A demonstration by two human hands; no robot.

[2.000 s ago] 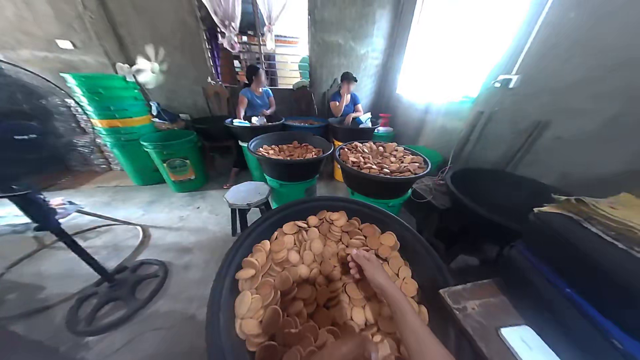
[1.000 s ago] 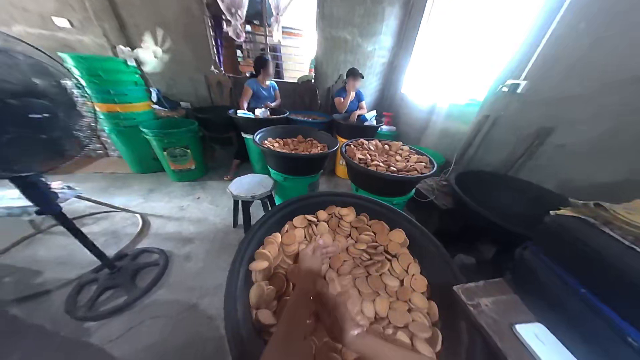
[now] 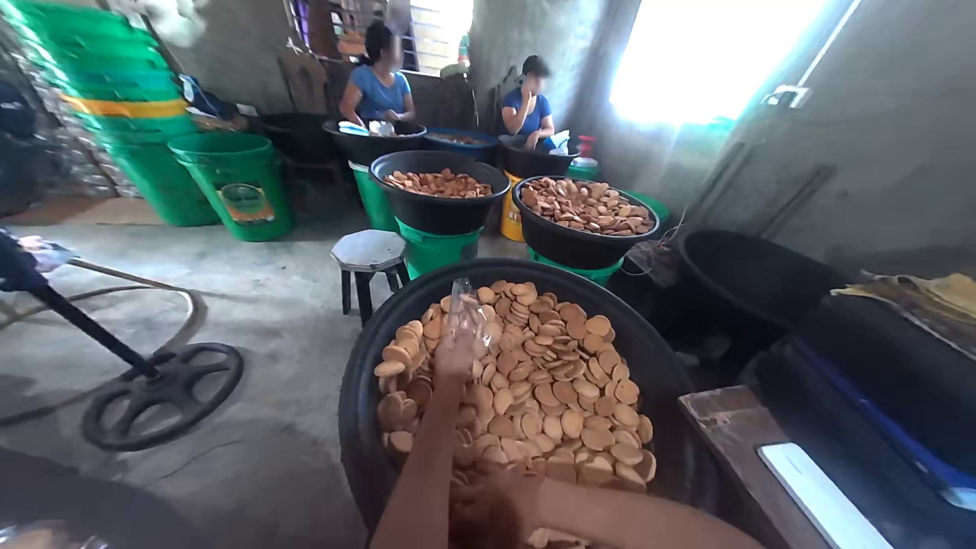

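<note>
Round brown biscuits (image 3: 534, 374) fill a large black plastic basin (image 3: 358, 381) in front of me. My left hand (image 3: 457, 354) is over the biscuits at the left-centre of the basin, with a clear plastic bag (image 3: 467, 316) at its fingers; the bag's upper end points away from me. Low in the view, my right hand (image 3: 496, 503) is blurred over the near biscuits, and I cannot tell whether it holds any.
Two biscuit-filled basins (image 3: 438, 215) (image 3: 583, 244) stand beyond on green buckets. Behind them two people sit at more basins. A stool (image 3: 370, 252), a fan base (image 3: 164, 396) and green buckets (image 3: 236, 191) are left; a wooden board (image 3: 732, 427) bearing a white device (image 3: 820, 496) is right.
A clear plastic bag now shows at my left hand, which has moved farther toward the basin's far left side. My right hand has drawn back toward the near side of the basin.
</note>
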